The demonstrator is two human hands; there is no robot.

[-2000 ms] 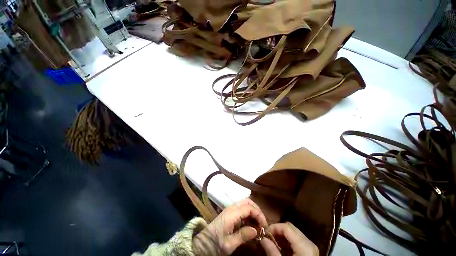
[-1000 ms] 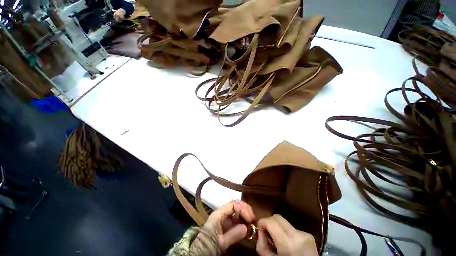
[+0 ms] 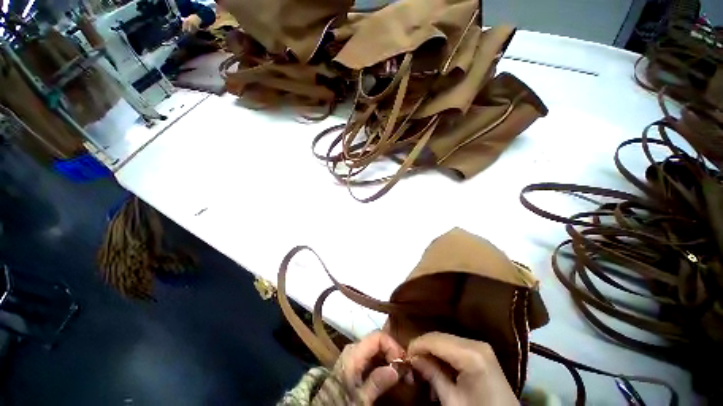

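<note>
A brown tote bag (image 3: 468, 258) lies at the near edge of the table, its dark opening towards me and a zip line along its right side. One handle loop (image 3: 305, 289) stands off to the left. My left hand (image 3: 366, 366) and my right hand (image 3: 460, 366) meet at the bag's near edge. Their fingertips pinch a small part with a pale glint; I cannot tell exactly what it is. The bag's lower part is hidden by my hands and the frame edge.
A pile of brown bags (image 3: 468, 103) lies across the white table (image 3: 262, 182). A heap of straps (image 3: 626, 262) is at right. Snips (image 3: 629, 392) lie at lower right. A strap bundle (image 3: 127, 254) hangs at left. A person's hand (image 3: 191, 23) shows at the far machine.
The view has swung right since the first frame. My right hand has shifted slightly over the bag's edge, and both hands still pinch the small part. The snips have come into view.
</note>
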